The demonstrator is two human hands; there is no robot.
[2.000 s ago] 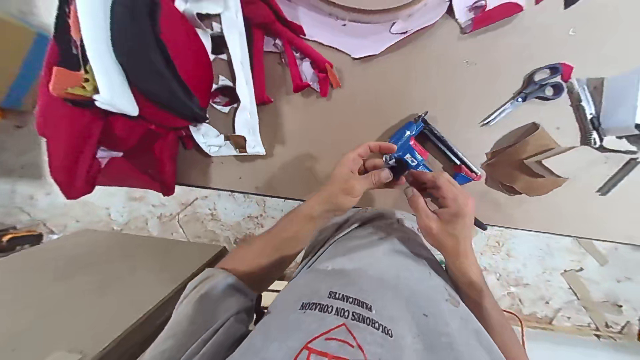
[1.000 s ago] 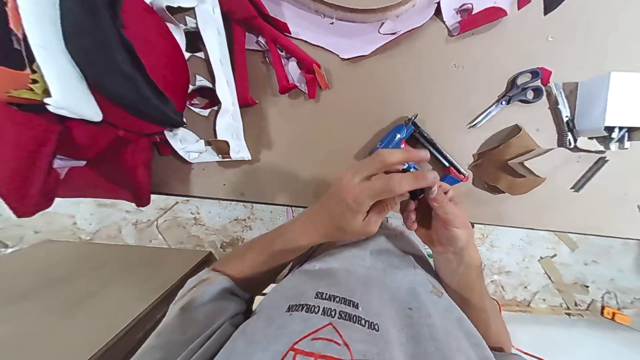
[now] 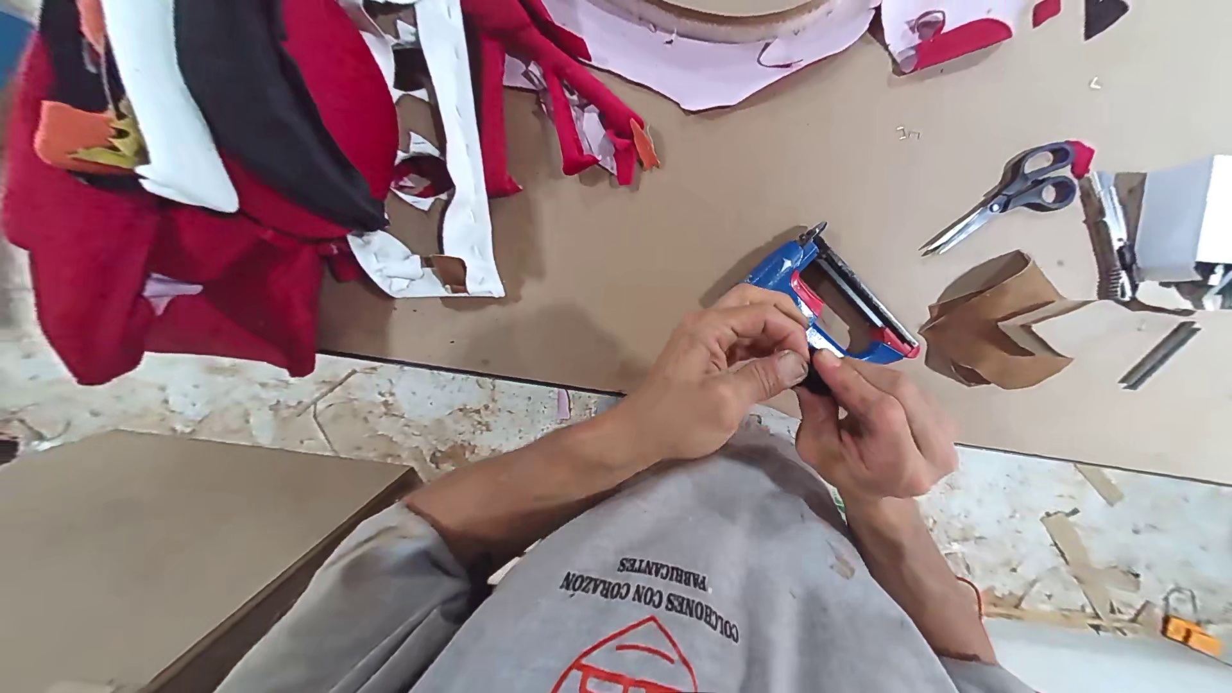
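Note:
A blue and red pneumatic staple gun (image 3: 782, 268) lies near the front edge of the brown work table. My left hand (image 3: 727, 375) and my right hand (image 3: 876, 423) meet at the near side of the tool. Between my fingertips is a small dark part (image 3: 816, 377), mostly hidden; whether it is joined to the staple gun cannot be told. My left thumb and forefinger are pinched close to it, and my right fingers close on it from the other side.
Right of the tool lie scissors (image 3: 1025, 188), a folded brown cardboard piece (image 3: 1001, 313), a utility knife (image 3: 1107, 231), a strip of staples (image 3: 1160, 356) and a white box (image 3: 1174, 217). Red, black and white fabric pieces (image 3: 221, 298) cover the left side. A brown panel (image 3: 173, 549) stands at lower left.
My hands have stayed together at the near side of the staple gun while their fingers shifted around the small dark part.

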